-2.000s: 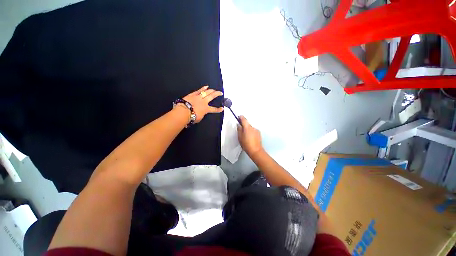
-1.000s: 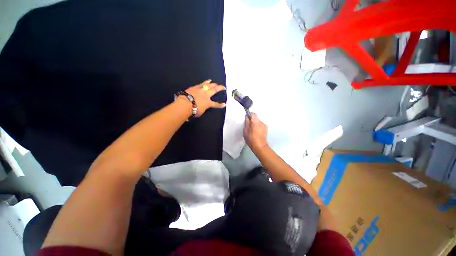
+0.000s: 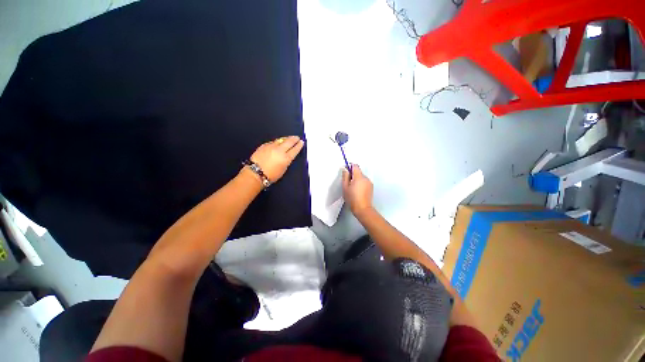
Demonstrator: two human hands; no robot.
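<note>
A large black cloth panel (image 3: 155, 106) lies flat over white sheets (image 3: 332, 78) on the floor, its straight edge running up the middle. My left hand (image 3: 277, 157) lies on the cloth at that edge, fingers together and pointing to the edge; whether a small thing is under the fingertips cannot be told. My right hand (image 3: 358, 189) is closed on the handle of a small hammer (image 3: 341, 138). The hammer's head is over the white sheet, right of the cloth edge and apart from my left hand.
A red plastic stool (image 3: 523, 49) is at the upper right. A brown cardboard box (image 3: 544, 283) with blue print stands at the lower right. A white metal frame with a blue foot (image 3: 544, 182) is above the box. Loose threads and paper scraps lie on the floor.
My left hand's fingers were spread and have come together, slightly lower along the edge. The hammer was at the cloth edge, then moved right; its head has since turned in my right hand.
</note>
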